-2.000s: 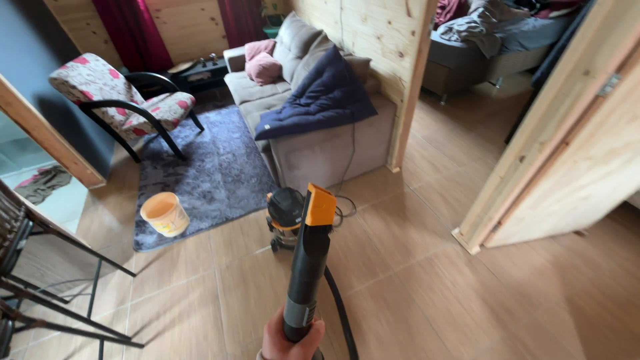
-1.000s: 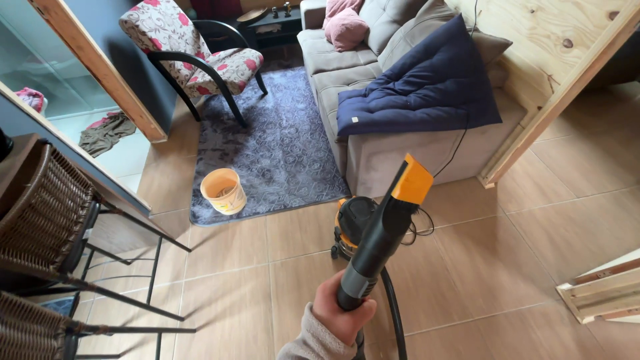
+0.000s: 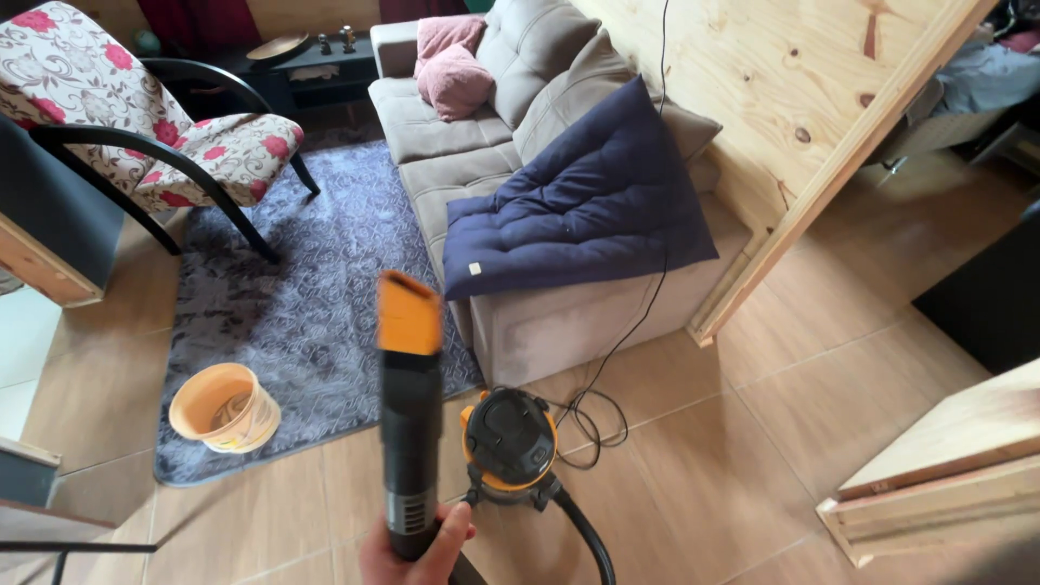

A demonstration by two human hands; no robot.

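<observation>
My left hand point(image 3: 418, 548) grips the black handle end of a vacuum cleaner nozzle point(image 3: 410, 422), which points upward and away with its orange flat tip point(image 3: 409, 315) over the rug. Just right of it, a black and orange canister vacuum cleaner point(image 3: 510, 443) stands on the floor by the sofa's end. Its black hose point(image 3: 591, 532) curves down to the bottom edge. A thin power cord point(image 3: 624, 329) lies coiled beside the canister and runs up over the sofa. My right hand is out of view.
An orange plastic bucket point(image 3: 264, 418) stands on the blue rug point(image 3: 325, 244). Behind are a floral armchair point(image 3: 211, 158) and a grey sofa point(image 3: 451, 166) with a navy cushion point(image 3: 585, 203). A wooden wall edge point(image 3: 812, 187) rises right; a wooden panel point(image 3: 942, 479) sits lower right.
The view has moved closer to the sofa and rug. The nozzle, tilted to the right a second ago, now points nearly straight up in the picture, left of the canister. My left hand still holds it.
</observation>
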